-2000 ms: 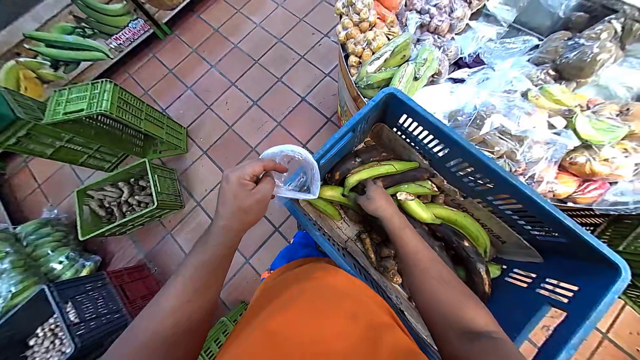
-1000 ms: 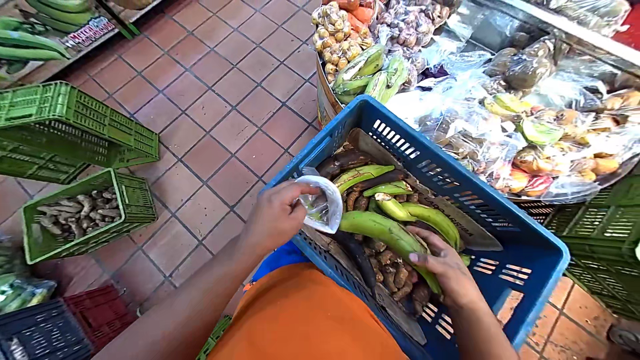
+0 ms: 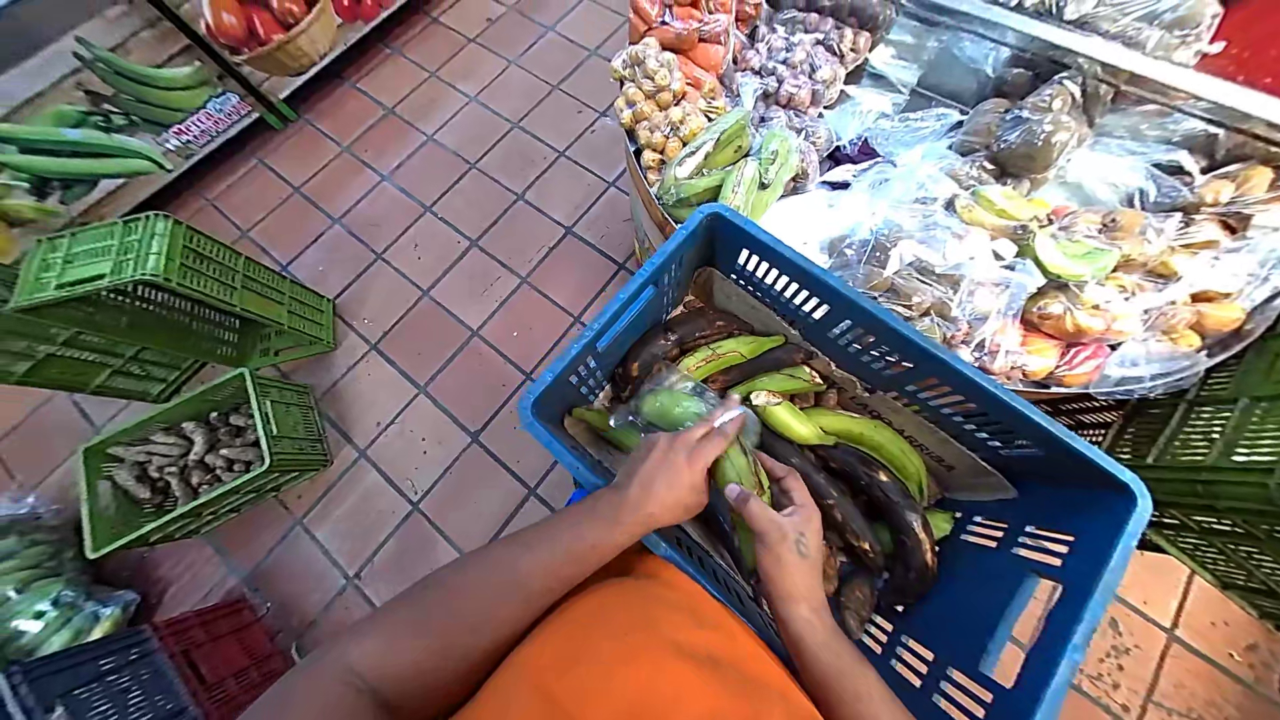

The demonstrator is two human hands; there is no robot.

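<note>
A clear plastic bag [image 3: 655, 395] is pulled partly over a green plantain [image 3: 742, 470], above the left part of a blue plastic crate [image 3: 1040, 470]. My left hand [image 3: 685, 465] grips the bag around the plantain. Close beside it, my right hand [image 3: 790, 530] holds the plantain's lower part, fingers curled around it. Under and beside my hands, the crate holds green plantains [image 3: 870, 440], blackened plantains [image 3: 905, 530] and brown roots. A piece of printed cardboard [image 3: 960, 470] lines the crate's far side.
Beyond the crate stands a round display of bagged produce [image 3: 1080, 250]. Green crates [image 3: 170, 290] are stacked at left, near a green crate of brown roots [image 3: 190, 460]. Dark and red crates [image 3: 220, 655] stand at lower left. Tiled floor [image 3: 460, 250] shows between them.
My left hand has brought the bag onto the plantain and now grips both together. My right hand, which lifted the plantain one second ago, has moved left beside it.
</note>
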